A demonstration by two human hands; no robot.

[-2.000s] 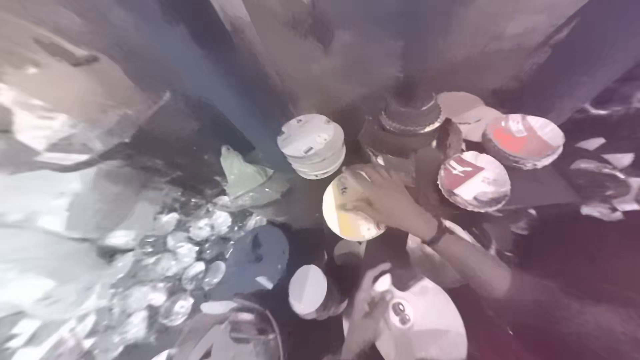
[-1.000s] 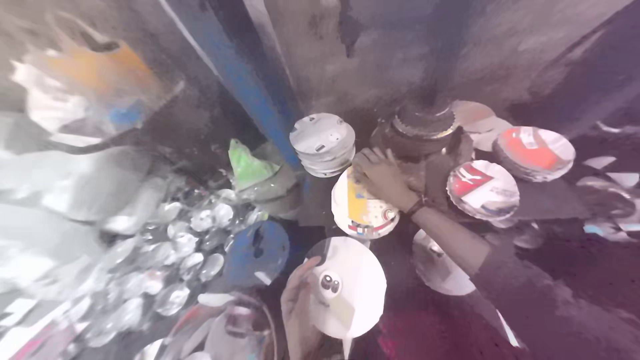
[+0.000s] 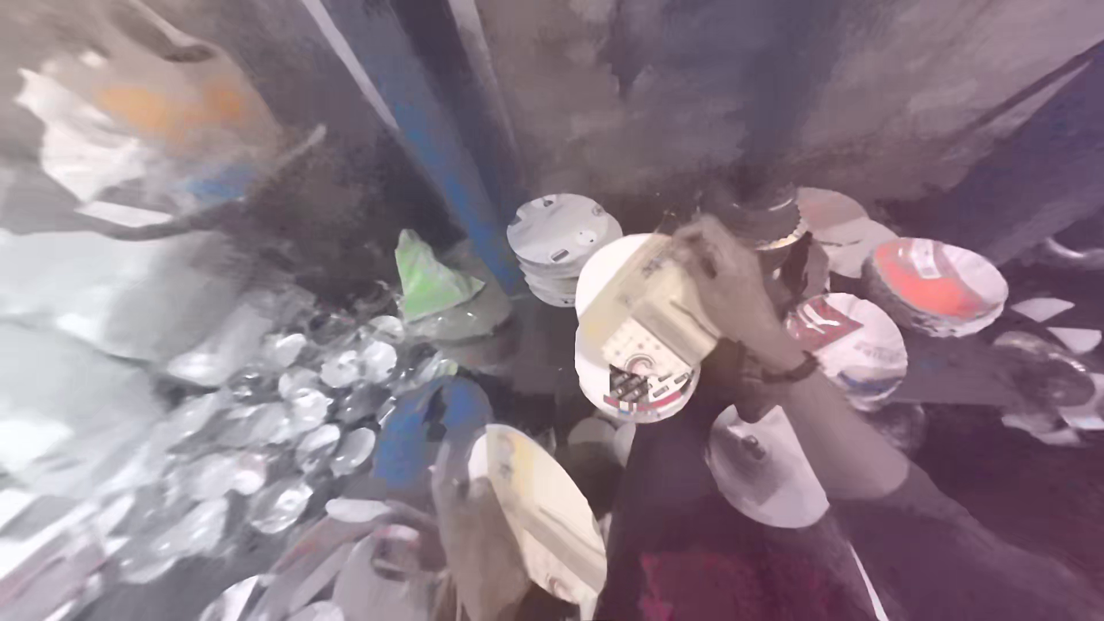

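Note:
My right hand (image 3: 733, 285) reaches in from the right and grips the edge of a round printed disc (image 3: 630, 276), tilted above a stack of similar printed discs (image 3: 638, 388). At the lower middle my left hand (image 3: 487, 543) holds another round disc (image 3: 539, 509), cream with a pale band, turned nearly on its side. Its fingers are partly hidden behind the disc. A stack of white discs (image 3: 561, 233) stands just beyond. To the right lie a stack with a dark red print (image 3: 849, 345) and one with an orange-red print (image 3: 936, 280).
Many small clear round pieces (image 3: 302, 397) are heaped at the left beside large pale bags (image 3: 103, 302). A green crumpled piece (image 3: 431, 280) stands near a blue post (image 3: 431, 147). A blue round object (image 3: 431, 423) lies near my left hand. A cut white disc (image 3: 768, 466) is below my right forearm.
My right hand has lifted a disc off the printed stack, where it rested earlier. The disc at my left hand, face-up with two dark oval marks a second ago, now shows a cream, banded face.

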